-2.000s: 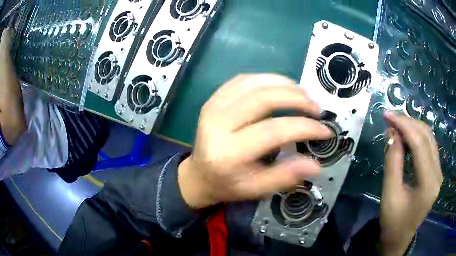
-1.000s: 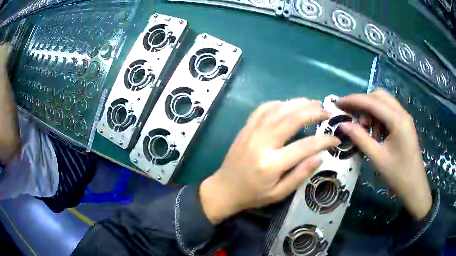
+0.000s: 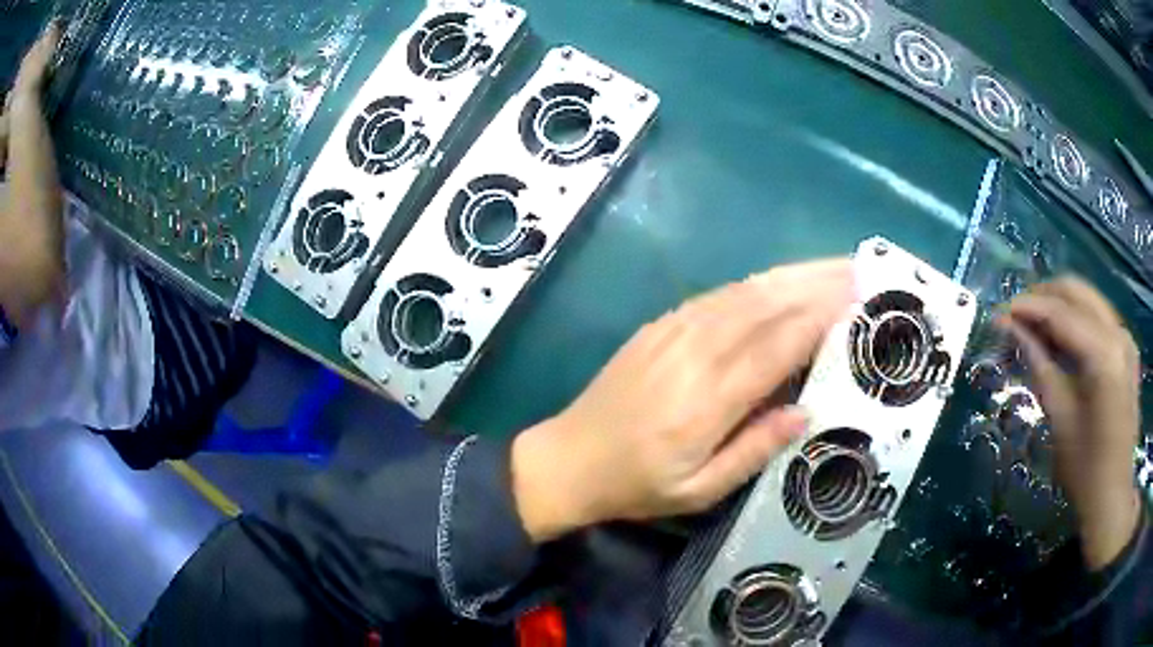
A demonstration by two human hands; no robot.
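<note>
A silver three-bore housing (image 3: 872, 417) lies slanted in front of me, its lower end cut off by the bottom edge. Coil-like rings show inside its three bores. My left hand (image 3: 689, 398) holds the housing's left side, fingertips at the upper left edge and thumb lower on that edge. My right hand (image 3: 1081, 392) is blurred, off the housing, over the clear blister tray (image 3: 999, 468) on the right. Its fingertips are close together; whether they hold a small ring cannot be told.
Two more three-bore housings, a nearer one (image 3: 506, 221) and a farther one (image 3: 386, 133), lie on the green surface (image 3: 721, 164). Another clear blister tray (image 3: 164, 152) is at left, beside a neighbouring person's arm (image 3: 32, 202). Linked plates (image 3: 961, 82) run along the far side.
My right hand has left the housing's top bore and moved right over the tray. My left hand has drawn back from the bores to the housing's left side.
</note>
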